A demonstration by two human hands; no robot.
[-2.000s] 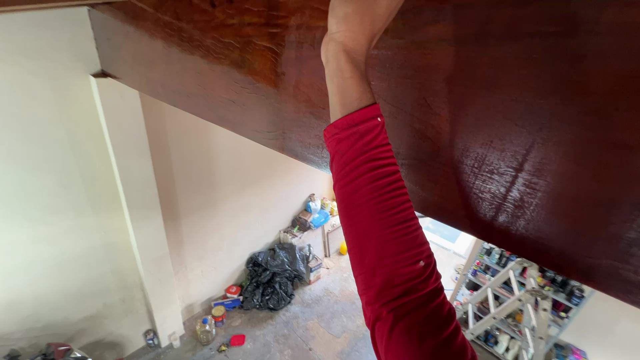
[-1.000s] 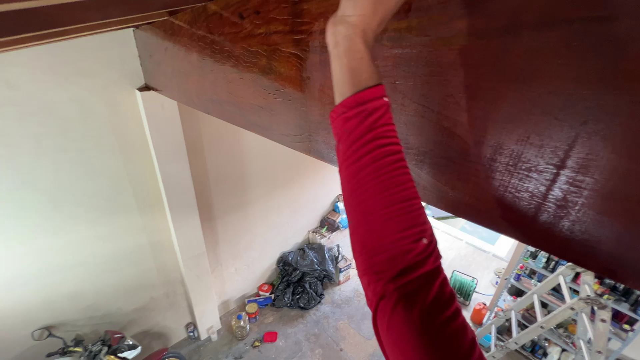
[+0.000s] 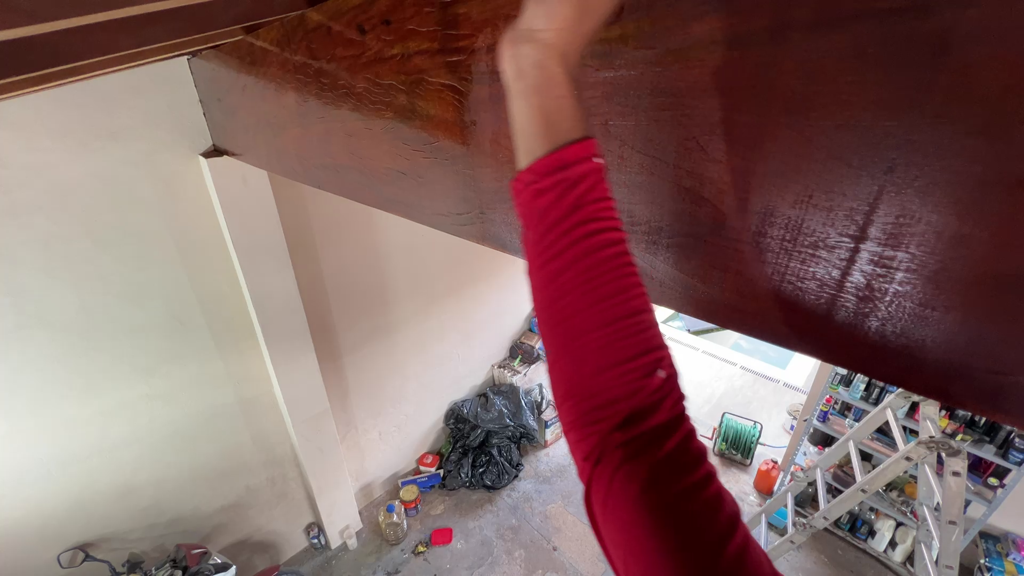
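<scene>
My right hand (image 3: 560, 32), in a red sleeve, reaches up to the top edge, in front of a large dark wooden beam (image 3: 680, 184). Its fingers lie beyond the frame, so what it holds or touches is hidden. The beam slants from the upper left to the lower right, with a glossy, wet-looking patch at its right and a lighter, orange-brown area with ripple marks at its upper left. My left hand is out of view.
An aluminium ladder (image 3: 872, 472) stands at the lower right before shelves of bottles (image 3: 880, 528). Far below on the floor are black plastic bags (image 3: 488, 436), a green hose reel (image 3: 737, 438), an orange container (image 3: 766, 476), cans, and a motorcycle (image 3: 176, 560). A pale pillar (image 3: 280, 344) meets the beam.
The view has shifted so that more of the floor at the right, the hose reel and the motorcycle show. My right arm stays raised against the beam.
</scene>
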